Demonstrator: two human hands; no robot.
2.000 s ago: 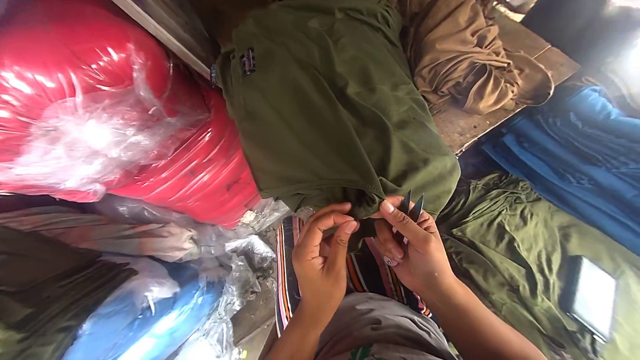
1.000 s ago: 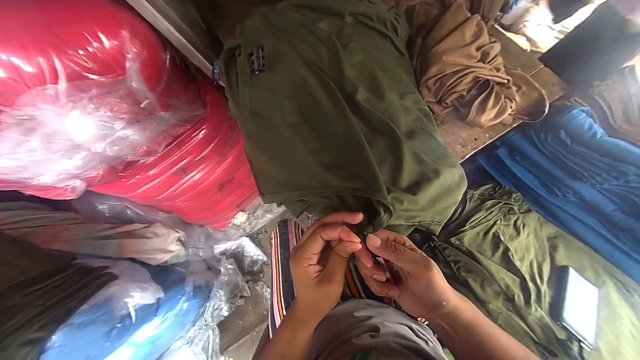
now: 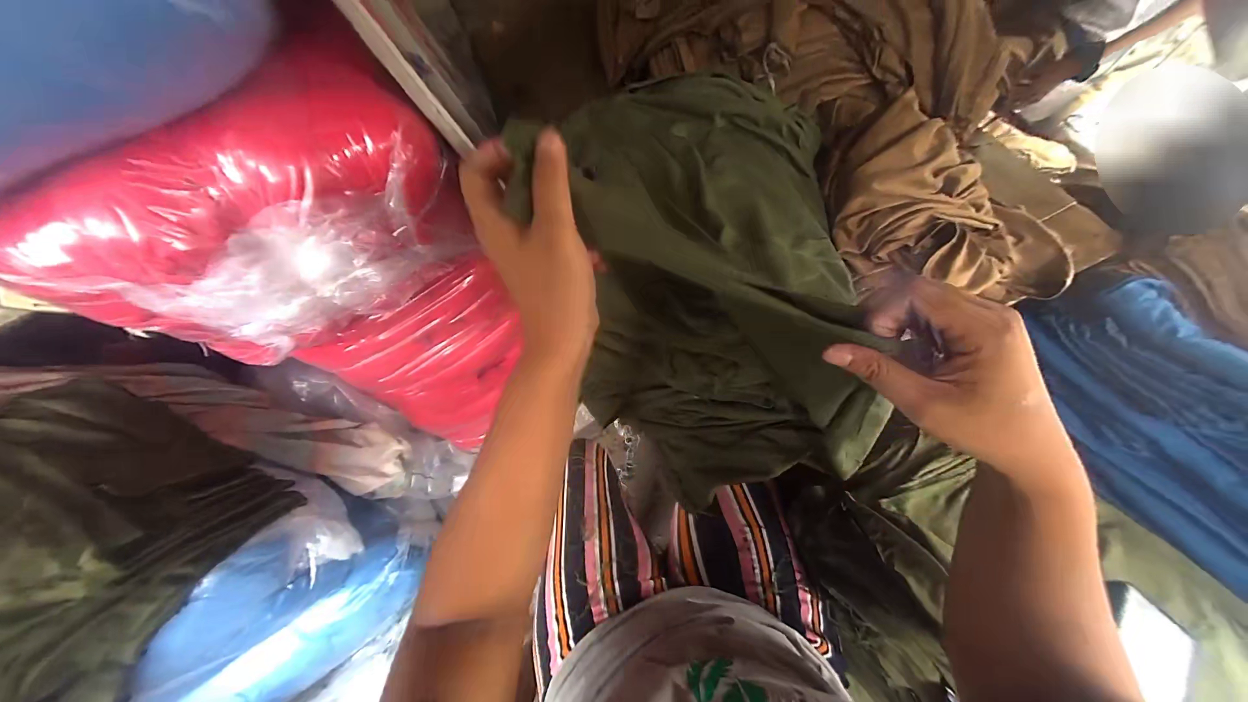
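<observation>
A dark green cloth garment (image 3: 702, 224) lies crumpled in front of me, over the edge of my striped lap cloth. My left hand (image 3: 536, 234) is at its upper left part, with cloth between the thumb and fingers. On the right side my right hand (image 3: 936, 361) pinches a stretch of the same garment, which is pulled taut toward it. Something dark shows at the fingers of the right hand, too blurred to name.
Red goods in clear plastic (image 3: 419, 341) bulge at the left, above a blue plastic-wrapped bundle (image 3: 283, 595). Brown cloth (image 3: 907, 195) is heaped beyond the garment. Blue cloth (image 3: 1141, 390) lies at the right. Part of another person's arm (image 3: 1150, 29) shows at the top right.
My hands were close together at the garment's near edge; now they are wide apart, the left one farther forward. The garment has been shifted and bunched, and its label no longer shows.
</observation>
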